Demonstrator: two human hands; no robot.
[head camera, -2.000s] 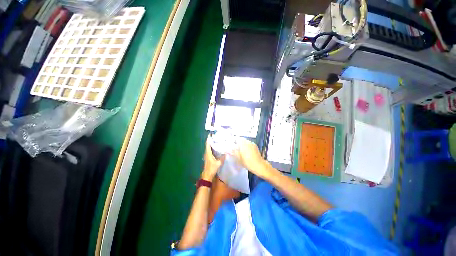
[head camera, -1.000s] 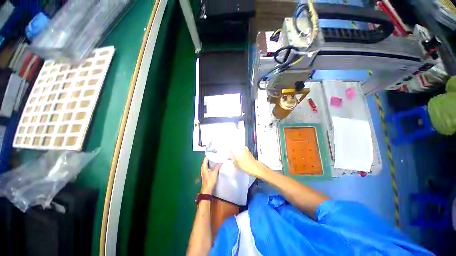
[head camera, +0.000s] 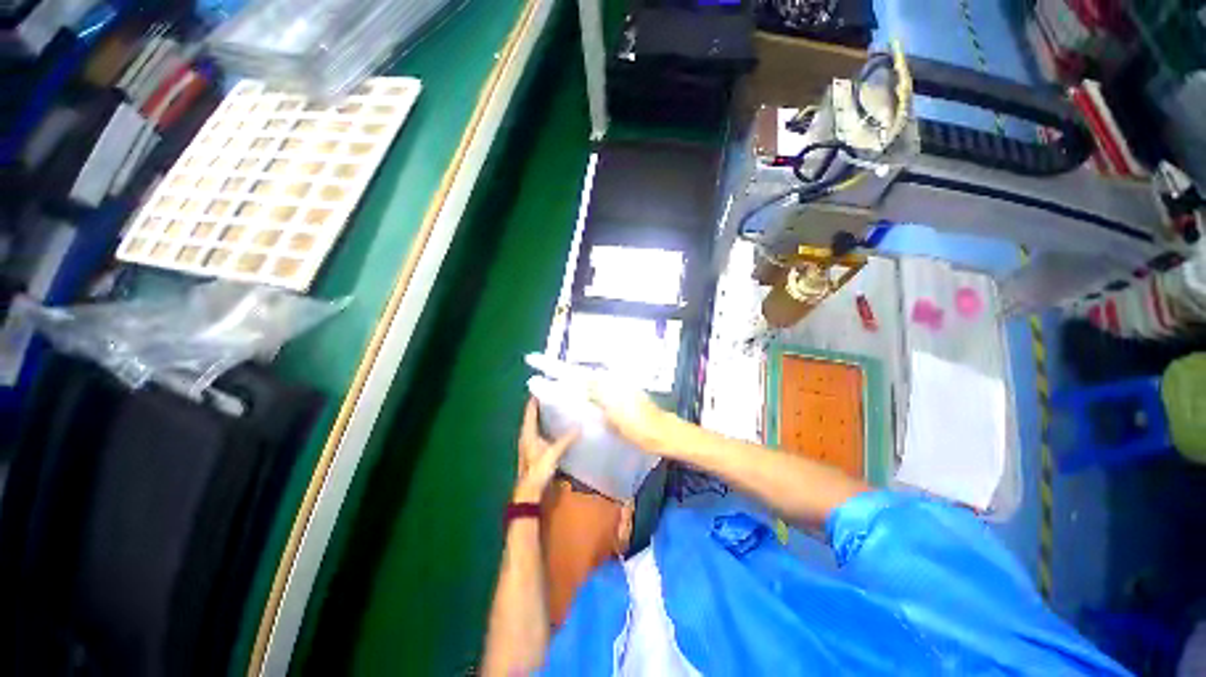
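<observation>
A thin white sheet or panel (head camera: 602, 463) lies between my hands in front of my body; its top end is washed out by glare. My left hand (head camera: 540, 454) holds its left edge. My right hand (head camera: 635, 417) is on its upper right part, fingers blurred by brightness. Just beyond, a black tray (head camera: 626, 311) shows two bright rectangles; it lies on the green bench. Whether a display panel is under the white sheet I cannot tell.
Right: a white machine bed with an orange nest plate (head camera: 823, 413), a brass-coloured head (head camera: 803, 280) and a white paper (head camera: 955, 430). Left: an upper shelf with a white grid tray (head camera: 271, 185), a clear plastic bag (head camera: 185, 331) and black trays (head camera: 159, 489). An orange block (head camera: 582, 536) is near my body.
The white sheet and both hands have shifted slightly left and the sheet's lower end shows less than a second ago. Both hands stay on it. The camera view has also moved.
</observation>
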